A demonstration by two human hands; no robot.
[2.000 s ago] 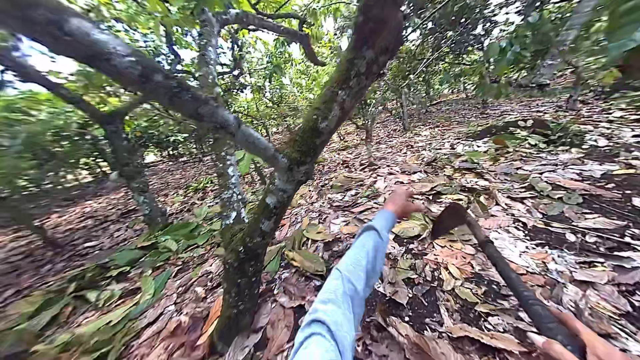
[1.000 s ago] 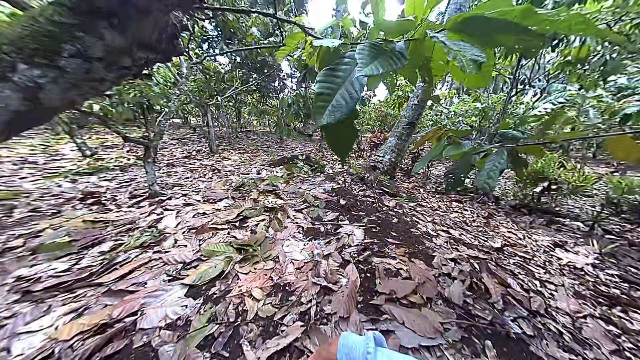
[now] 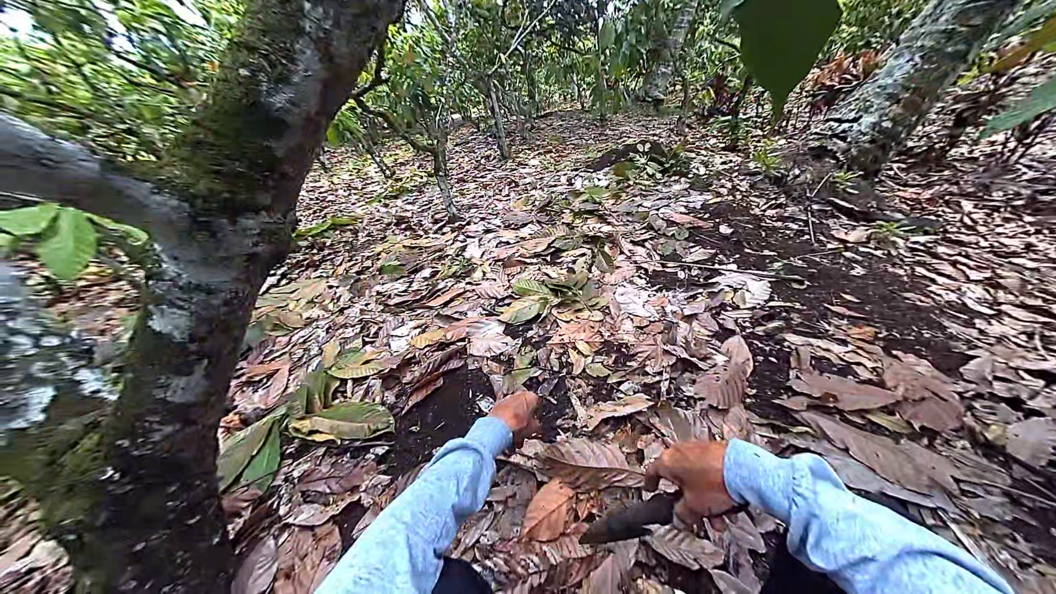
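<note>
My left hand (image 3: 517, 417) reaches down to the leaf litter beside a patch of dark soil (image 3: 441, 417). Its fingers point away from the view, so whether they hold anything is hidden. To the right, my right hand (image 3: 697, 480) is closed around a dark-bladed hand tool (image 3: 631, 520), low over dry brown leaves. The blade's end points left; the rest of the tool is mostly hidden by the hand and sleeve. A reddish-brown leaf (image 3: 548, 510) lies between the two forearms. Both arms wear light blue sleeves.
A forked, mossy tree trunk (image 3: 186, 330) stands close on the left. Green and yellowing leaves (image 3: 342, 421) lie near its foot. A thicker trunk (image 3: 899, 91) leans at the upper right, and a green leaf (image 3: 784, 45) hangs at the top. Slim trees stand farther back.
The view has swung considerably. Both hands are now low at the leaf litter; two seconds ago my left hand was stretched forward near the tool's head, with my right hand on its far end.
</note>
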